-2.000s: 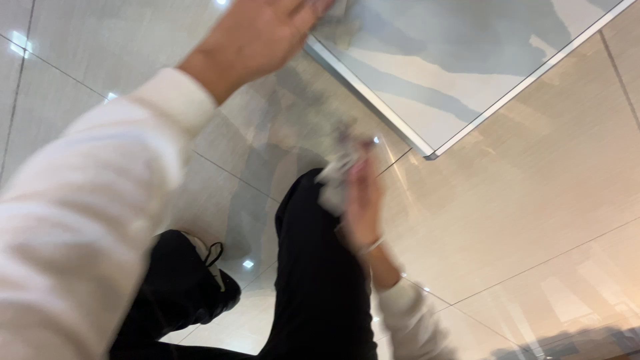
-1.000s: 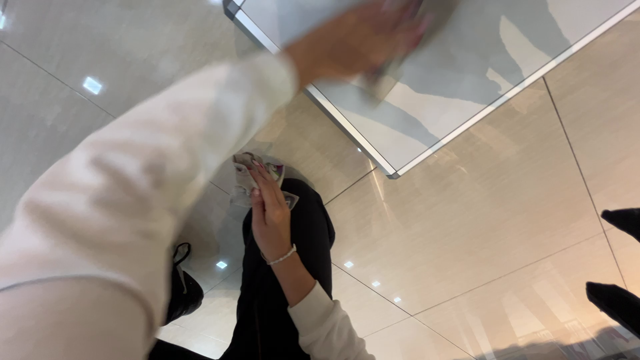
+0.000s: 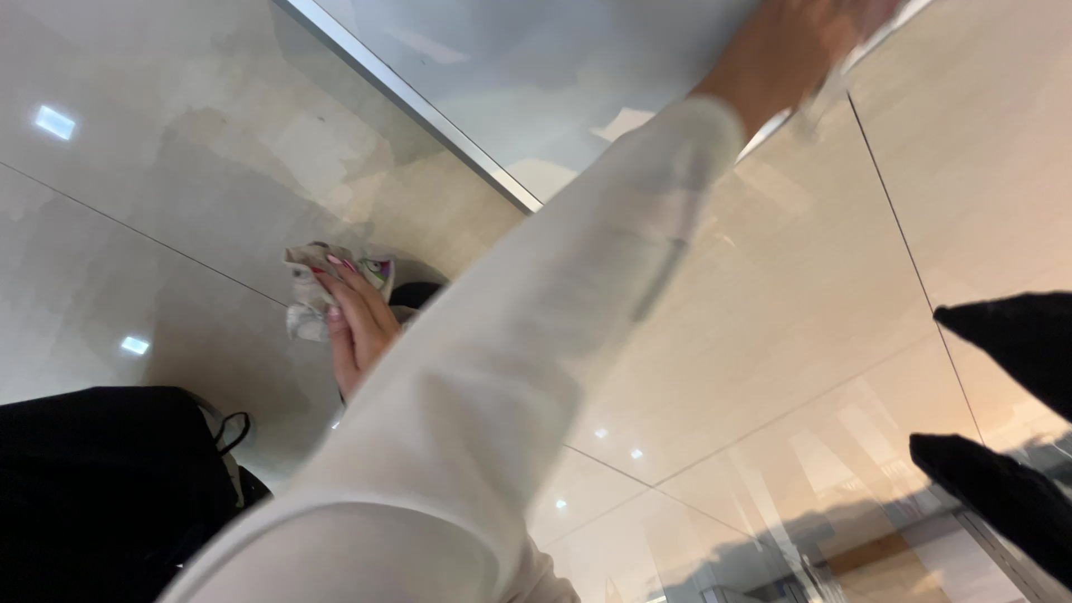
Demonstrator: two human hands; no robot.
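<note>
My left hand [image 3: 791, 59], blurred, is at the top right with its arm stretched across the view. It is at the far edge of a glossy white panel [image 3: 502, 92] with a metal frame; a blurred pale patch shows beside the wrist, and whether the hand holds anything cannot be told. Left of the left sleeve, my right hand [image 3: 360, 322], with red nails, has its fingers lying over a crumpled pale cloth [image 3: 306, 272] with coloured print. The right wrist is hidden behind the left sleeve.
Glossy floor tiles [image 3: 754, 335] with dark joints and light reflections surround the panel. My black-clad leg [image 3: 92, 477] and part of a laced shoe are at lower left. Two dark pointed shapes [image 3: 1005, 343], possibly another person's feet, come in at the right.
My left hand has moved right across the panel to its far edge. My right hand stays with the cloth, now partly covered by the left sleeve. The view has shifted.
</note>
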